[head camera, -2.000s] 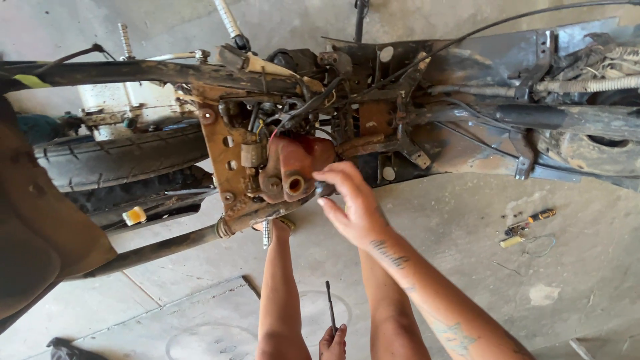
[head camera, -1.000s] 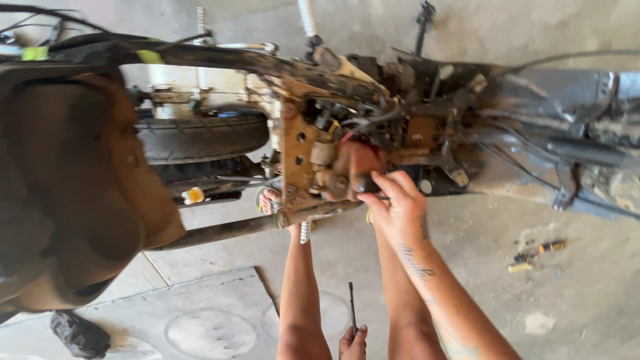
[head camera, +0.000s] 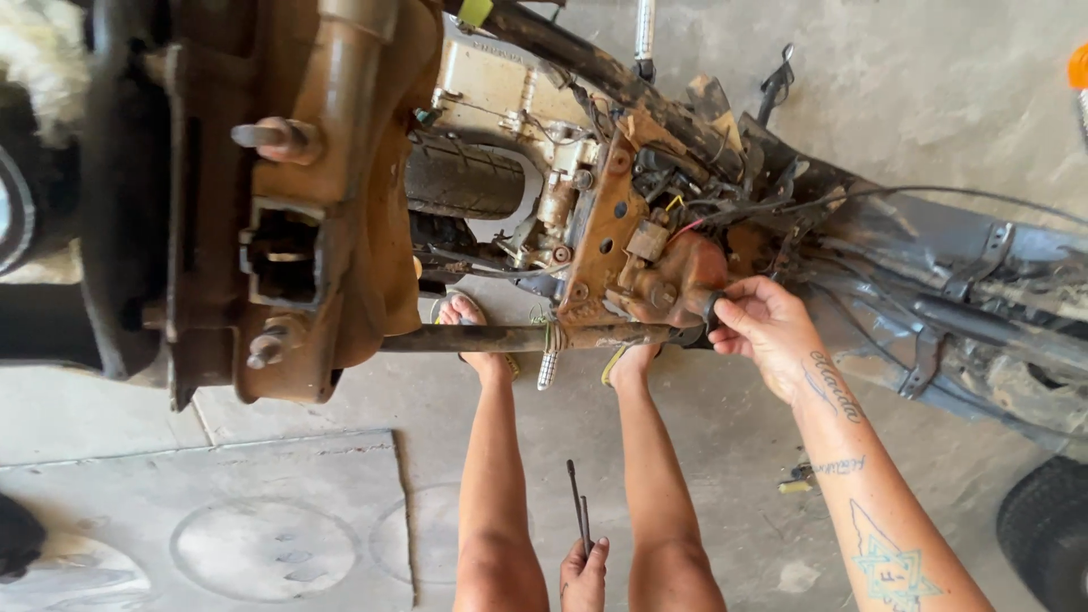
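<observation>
My right hand (head camera: 761, 327) pinches a round black cap (head camera: 711, 313) between thumb and fingers, at the mouth of a dirty reddish plastic reservoir (head camera: 701, 259). Whether the cap is seated on the neck cannot be told. The reservoir sits in a stripped vehicle frame, beside a rusty brown metal bracket (head camera: 602, 229) and above a dark frame tube (head camera: 501, 338). Low in the view, between my knees, my left hand (head camera: 585, 578) is closed around a thin dark metal hand tool (head camera: 578, 501) with two rods pointing up, away from the frame.
A large brown body part (head camera: 340, 170) with bolts fills the upper left. Behind the bracket are a tire (head camera: 466, 178) and a pale metal engine part (head camera: 484, 76). Cables and wires run right along the frame. Small tools (head camera: 796, 486) lie on the concrete floor, partly behind my right forearm.
The view has shifted left, bringing the brown body part closer. My right hand stays at the reservoir's mouth with the black cap; my left hand still holds the thin tool low down.
</observation>
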